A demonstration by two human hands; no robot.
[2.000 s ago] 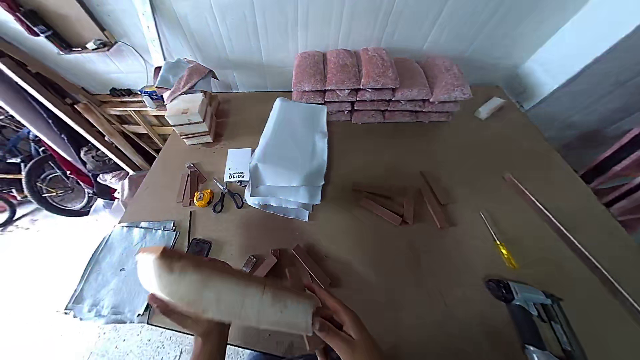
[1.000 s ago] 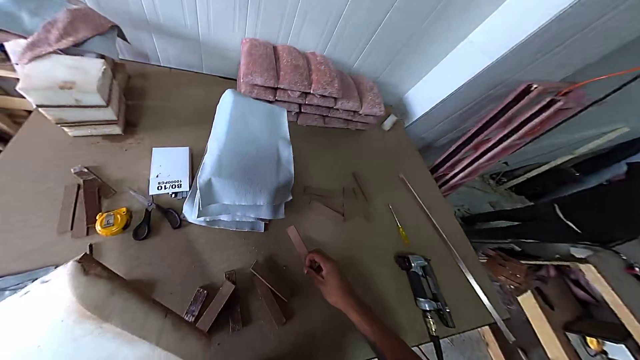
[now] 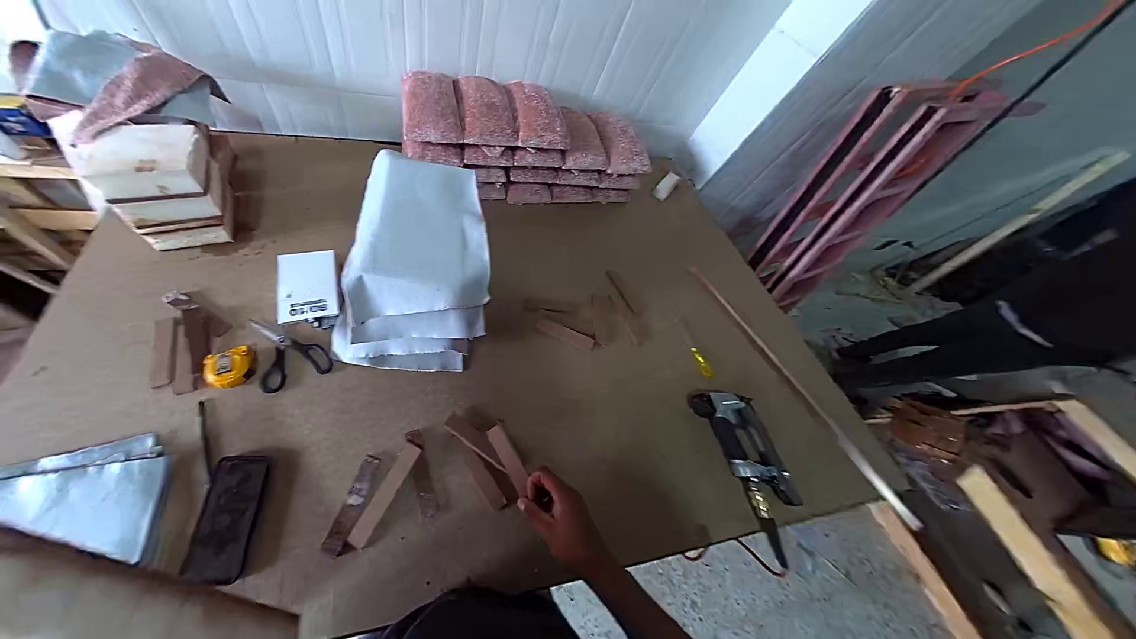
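Observation:
My right hand [image 3: 557, 519] pinches the near end of a thin brown strip [image 3: 508, 454] over the front of the table, where other brown strips [image 3: 486, 475] lie beside it. To its left rest several more strips [image 3: 384, 495]. My left hand is out of view. A large brown-edged piece [image 3: 133, 590] fills the lower left corner; what supports it is hidden. A dark phone [image 3: 228, 519] lies just beyond that piece. Black-handled scissors [image 3: 288, 355] and a yellow tape measure [image 3: 229, 366] lie farther back.
Folded pale fabric [image 3: 422, 240] lies mid-table, with stacked pink packets [image 3: 524, 133] behind. A pneumatic stapler [image 3: 745, 444], a yellow-handled screwdriver [image 3: 701, 362] and a long strip [image 3: 790, 382] lie right. Padded blocks [image 3: 160, 177] stand back left. A person's dark-clothed legs [image 3: 967, 328] show at right.
The large pale piece, held by both hands two seconds ago, is now at the lower left. The right hand has moved off it and holds a brown strip. The view has turned right.

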